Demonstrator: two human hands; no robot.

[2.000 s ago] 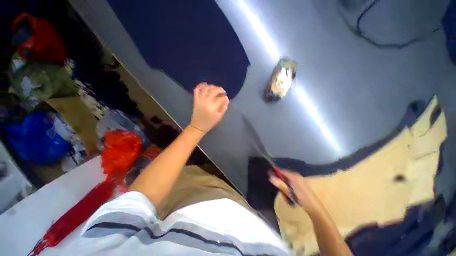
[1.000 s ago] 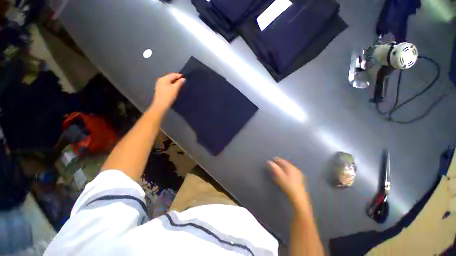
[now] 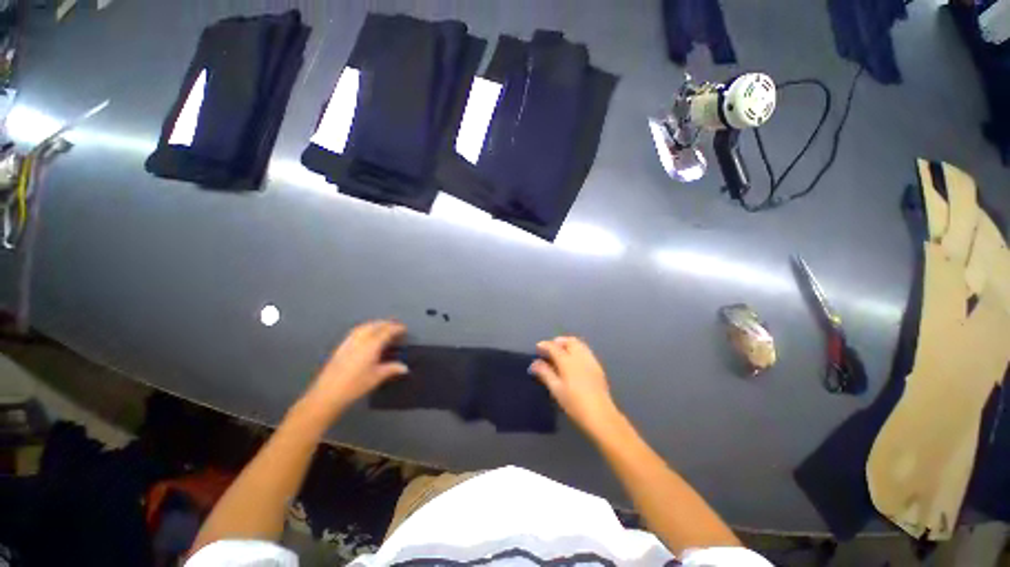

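Observation:
A dark fabric piece (image 3: 471,385), folded into a narrow strip, lies on the grey table near its front edge. My left hand (image 3: 363,360) is at its left end, fingers bent with the thumb apart, touching the cloth's edge. My right hand (image 3: 573,377) is at its right end, fingertips on the upper corner. Whether either hand pinches the cloth is hard to tell. A white chalk disc (image 3: 269,316) lies to the left. Two tiny dark scraps (image 3: 439,315) lie just above the cloth.
Three dark bundles (image 3: 393,105) with white labels lie at the back. An electric cutter (image 3: 720,105) with a cord stands at back right. A wrapped weight (image 3: 750,338) and shears (image 3: 826,327) lie right. Card patterns (image 3: 941,366) on dark fabric lie far right.
The view has turned left. The dark piece, broader before, is now a narrow folded strip. My right hand has come from the bare table to the cloth's right end.

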